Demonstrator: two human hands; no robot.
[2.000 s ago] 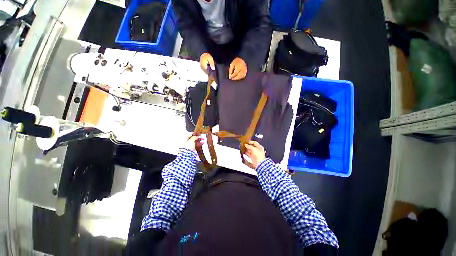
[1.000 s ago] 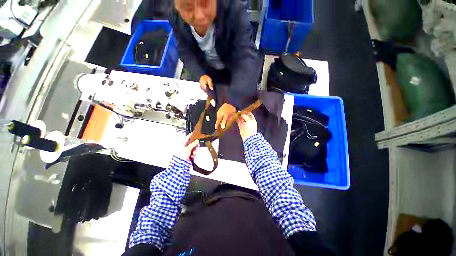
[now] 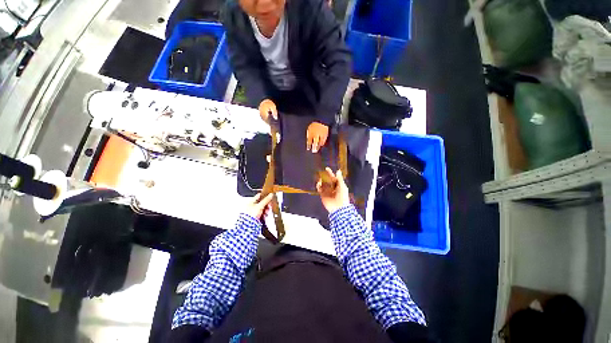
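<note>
A tan-brown strap harness (image 3: 271,167) is spread over the large dark fabric piece (image 3: 295,134) on the white table. My left hand (image 3: 258,205) holds the harness at its lower left, where a loop hangs towards the table's front edge. My right hand (image 3: 330,190) holds a bunched brown part of the harness at the right. A co-worker's hand (image 3: 268,109) is at the top of the left strap. Their other hand (image 3: 316,135) lies on the dark fabric. A black part-sewn piece (image 3: 254,161) lies left of the straps.
The white sewing machine (image 3: 174,127) stands on the left, with thread cones (image 3: 50,191) beyond it. A blue bin (image 3: 439,194) with black pieces is at the right. Black bags (image 3: 380,104) sit on a white stand. Another blue bin (image 3: 157,70) is at the back left. The co-worker stands opposite.
Since one second ago, my right hand has moved down and bunched the strap. The co-worker's hand near mine has drawn back up. The right strap now runs more upright.
</note>
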